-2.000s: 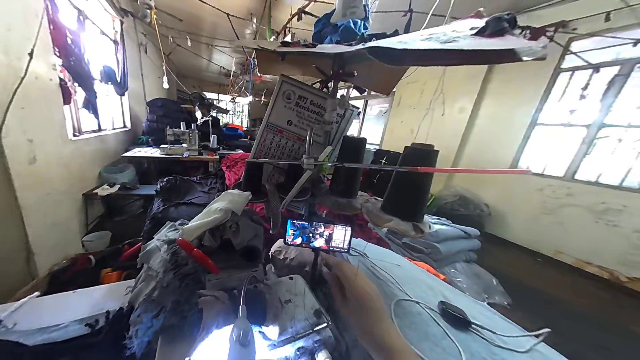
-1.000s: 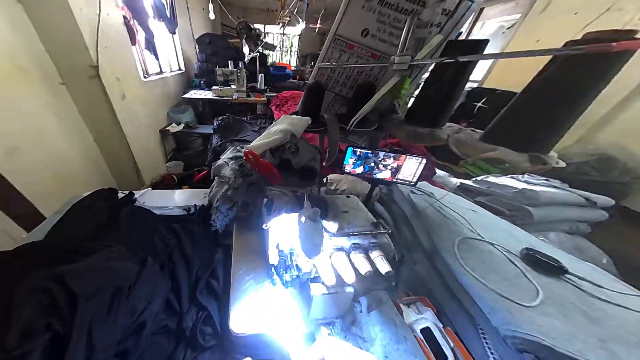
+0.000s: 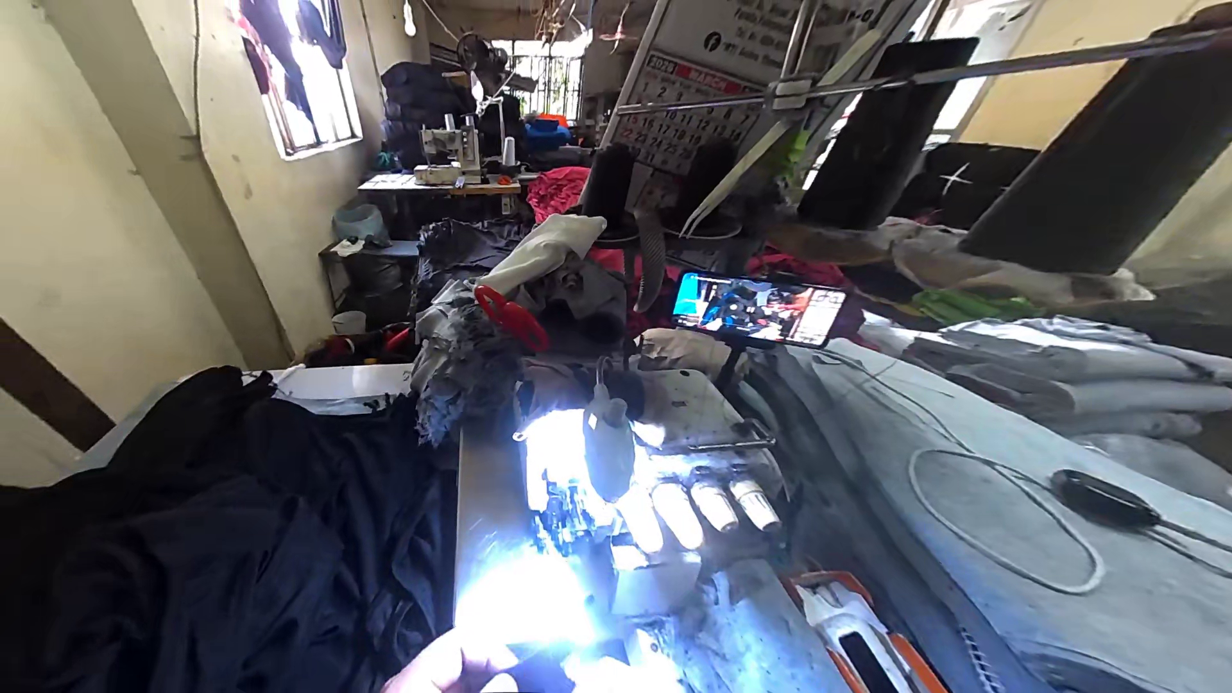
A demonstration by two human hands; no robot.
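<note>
My left hand (image 3: 452,662) shows only in part at the bottom edge, beside the brightly lit plate of a sewing machine (image 3: 693,409). Its fingers are near a dark piece of cloth (image 3: 544,674); glare hides whether they grip it. My right hand is out of sight. A small lamp (image 3: 609,448) shines down on the needle area. Several tension knobs (image 3: 714,507) line the machine's front. Behind the machine, a phone (image 3: 760,308) with a lit screen stands on a holder. Red-handled scissors (image 3: 512,318) rest on grey cloth scraps (image 3: 467,361).
Black fabric (image 3: 231,539) is heaped at left. On the right, a white cable (image 3: 1011,462) loops over the table beside a black device (image 3: 1102,499). An orange-edged case (image 3: 866,635) lies near the machine. Black thread cones (image 3: 885,135) and a metal rod (image 3: 1020,69) rise behind.
The right hand, near the phone two seconds ago, has left the view. Part of my left hand has come in at the bottom. The view has moved lower and closer to the machine.
</note>
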